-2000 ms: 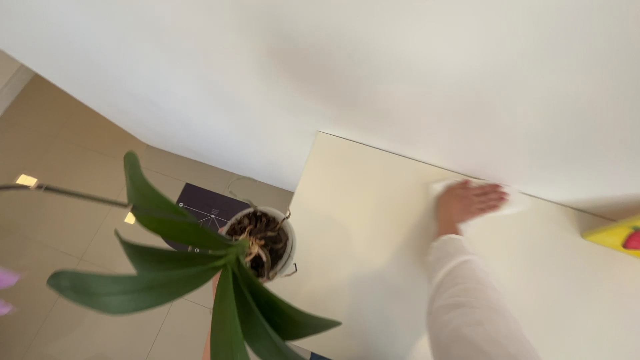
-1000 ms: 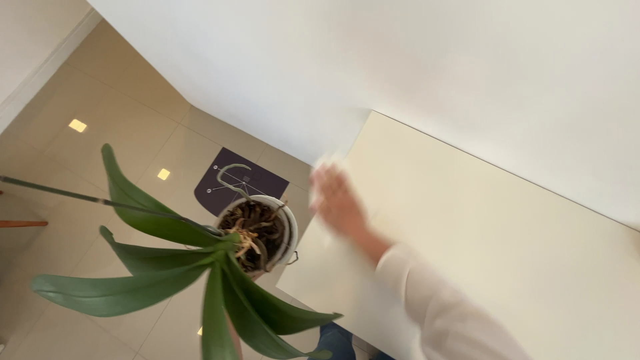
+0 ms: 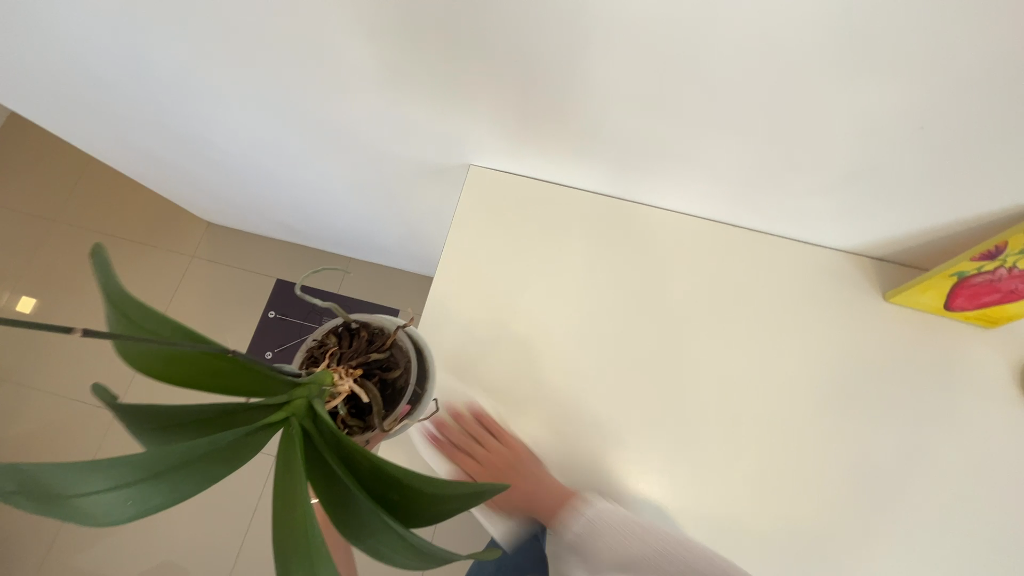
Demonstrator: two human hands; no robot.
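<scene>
A potted orchid [image 3: 296, 408] with long green leaves, a thin stem and a white pot [image 3: 426, 368] showing bark and roots is at the left, off the table's edge. My left hand [image 3: 376, 440] is mostly hidden behind the leaves and pot; a finger shows at the pot's rim and the forearm below, so it holds the pot. Beside the pot, my right hand [image 3: 500, 460], blurred, lies flat with fingers extended on a white cloth or wipe [image 3: 448, 456] at the left edge of the cream tabletop [image 3: 656, 344].
A white wall [image 3: 560, 88] runs along the table's back edge. A yellow painted canvas [image 3: 988, 280] with a red fruit motif stands at the right. Below at left are beige floor tiles [image 3: 120, 216] and a dark mat or board [image 3: 276, 320] with white markings.
My right hand has moved with the white cloth from near the wall to the table's left corner, then down along the left edge. The orchid stays held up at the left.
</scene>
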